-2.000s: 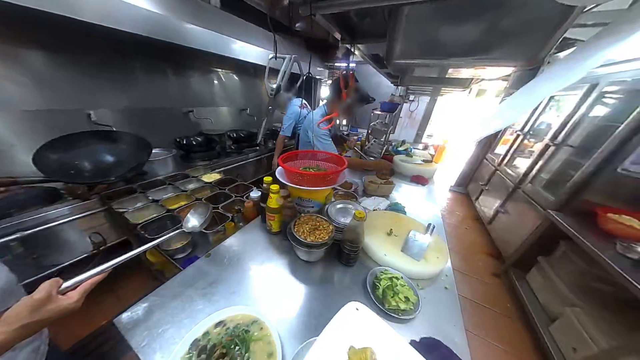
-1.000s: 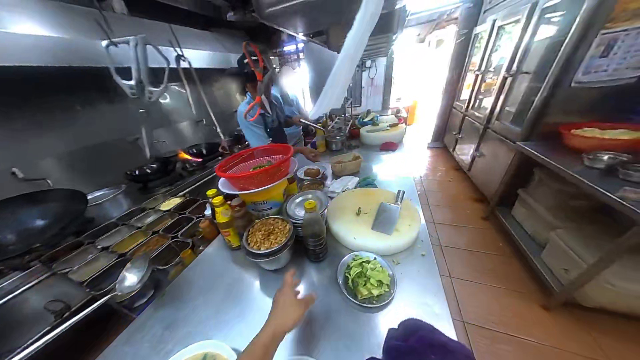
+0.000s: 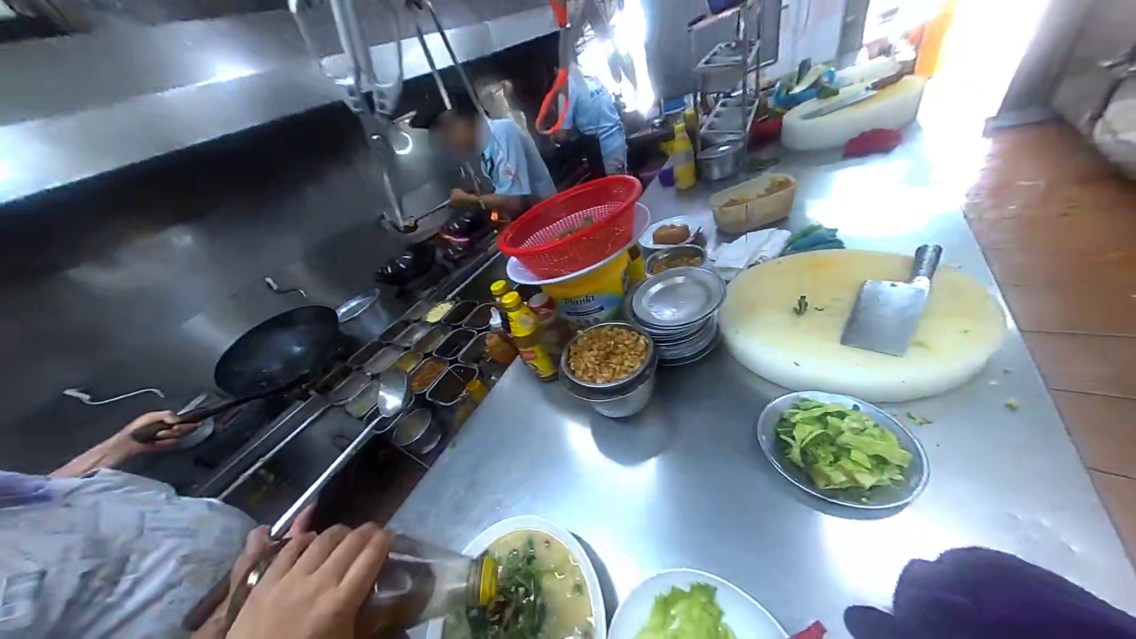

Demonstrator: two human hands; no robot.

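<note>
My left hand (image 3: 315, 581), low in the head view, is closed around a clear bottle (image 3: 422, 581) of dark liquid with a yellow neck. The bottle lies tilted over a bowl (image 3: 581, 550) of pale soup with dark green leaves (image 3: 519, 590). Whether liquid is flowing out is not clear. At the bottom right is a dark purple, cloth-like shape (image 3: 994, 595); whether it covers my right hand cannot be told. Between them is a white plate (image 3: 754, 612) of light green vegetable. A metal plate (image 3: 923, 453) of cut greens (image 3: 839, 444) lies further up the steel table.
A cleaver (image 3: 887, 315) lies on a round cutting board (image 3: 763, 346). A metal pot (image 3: 621, 404) of brown bits, sauce bottles (image 3: 525, 333) and a red basket (image 3: 568, 226) stand behind. A co-worker close on the left holds a wok (image 3: 280, 351) and ladle (image 3: 395, 390). Others work beyond.
My left hand, empty and reaching over the table one second ago, now holds the dark bottle that stood beside the pot of brown bits. The view has shifted left.
</note>
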